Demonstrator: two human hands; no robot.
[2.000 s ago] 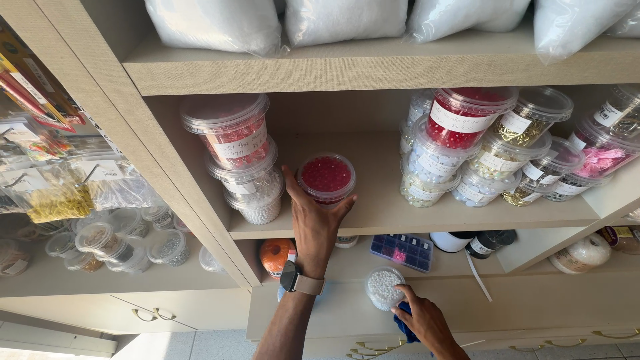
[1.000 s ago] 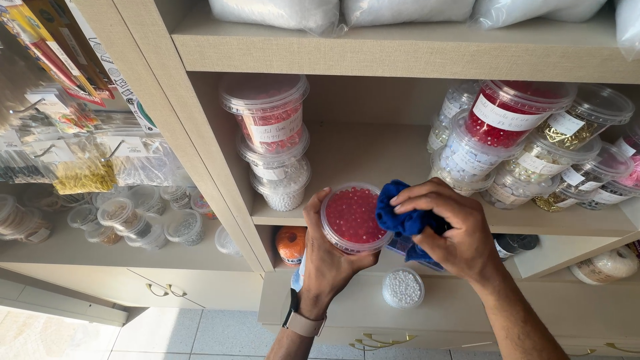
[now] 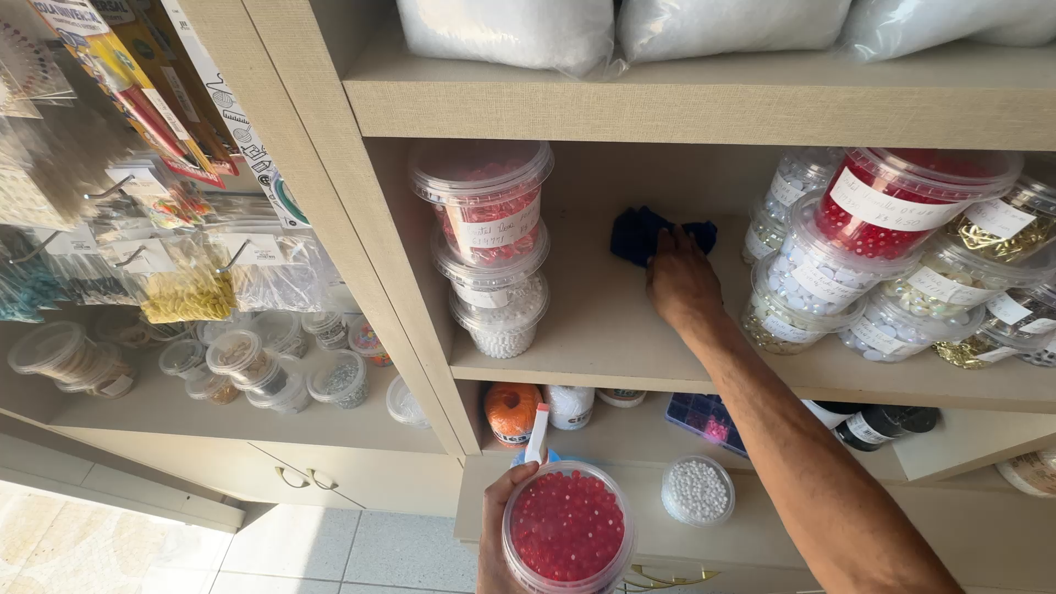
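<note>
My left hand (image 3: pixel 497 528) grips a clear lidded tub of red beads (image 3: pixel 568 526) at the bottom centre, below the shelf. A dark blue cloth (image 3: pixel 652 235) lies bunched on the middle shelf (image 3: pixel 594 330), with the fingers of my right hand (image 3: pixel 685 276) pressed on it. Left of the cloth stands a stack of tubs, a tub of pink-red beads (image 3: pixel 495 219) above tubs of white beads (image 3: pixel 502 326). To its right are more stacked tubs, one with red beads (image 3: pixel 879 210) on top. A round tub of white beads (image 3: pixel 698 490) rests on the lower ledge.
Clear bags with white filling (image 3: pixel 511 33) lie on the upper shelf. Under the middle shelf are an orange yarn ball (image 3: pixel 511 412), a blue compartment box (image 3: pixel 701 421) and dark bottles (image 3: pixel 883 425). Hanging packets (image 3: pixel 181 280) and small tubs (image 3: pixel 338 378) fill the left bay.
My right hand has moved the blue cloth from the red-bead tub to the middle shelf. My left hand has brought the tub lower. Earlier, that tub was on the shelf under my left hand.
</note>
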